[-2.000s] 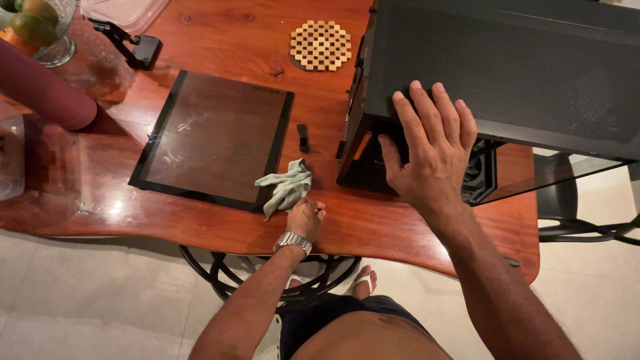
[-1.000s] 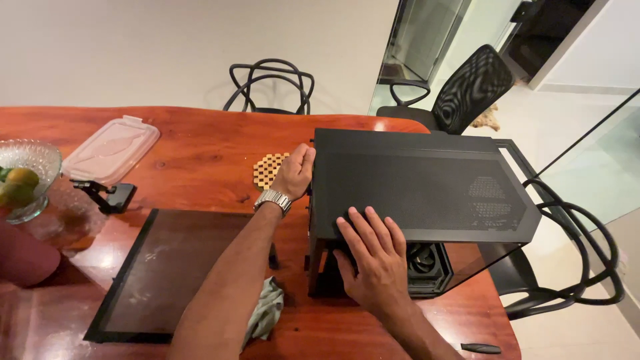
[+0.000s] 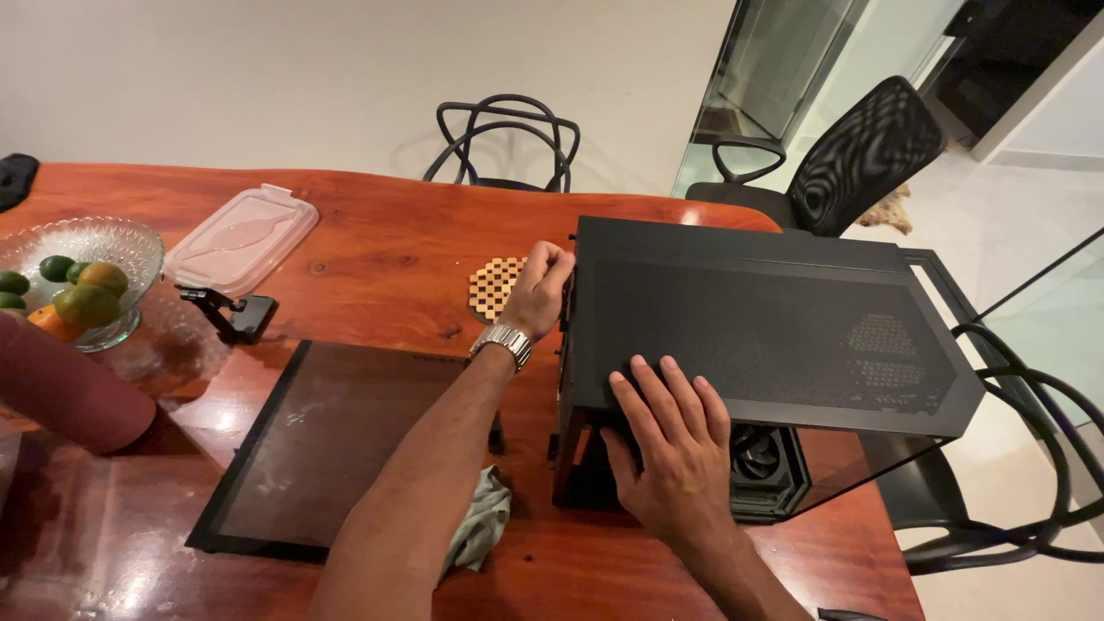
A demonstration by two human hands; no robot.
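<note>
A black computer case (image 3: 742,319) with a fan (image 3: 763,457) showing through its near side stands on the wooden table. My right hand (image 3: 677,448) lies spread on the near edge of its top panel. At the case's left side is my left hand (image 3: 542,289), fingers curled against the far part of that edge; whether they grip something is hidden. Left of the case lies a dark glass panel (image 3: 336,448) with a black border, partly behind my left forearm. A grey-green cloth (image 3: 483,522) rests crumpled beside that forearm.
A checkered wooden trivet (image 3: 493,285) lies beyond my left wrist. Farther left are a black folding stand (image 3: 246,317), a translucent plastic lid (image 3: 246,237), a glass fruit bowl (image 3: 142,250) and a reddish bottle (image 3: 73,388). Chairs (image 3: 871,155) stand around the table (image 3: 371,233).
My left hand has let go of the cloth and moved up and right to the case's left edge. My right hand stays on the case's top. The view has shifted considerably.
</note>
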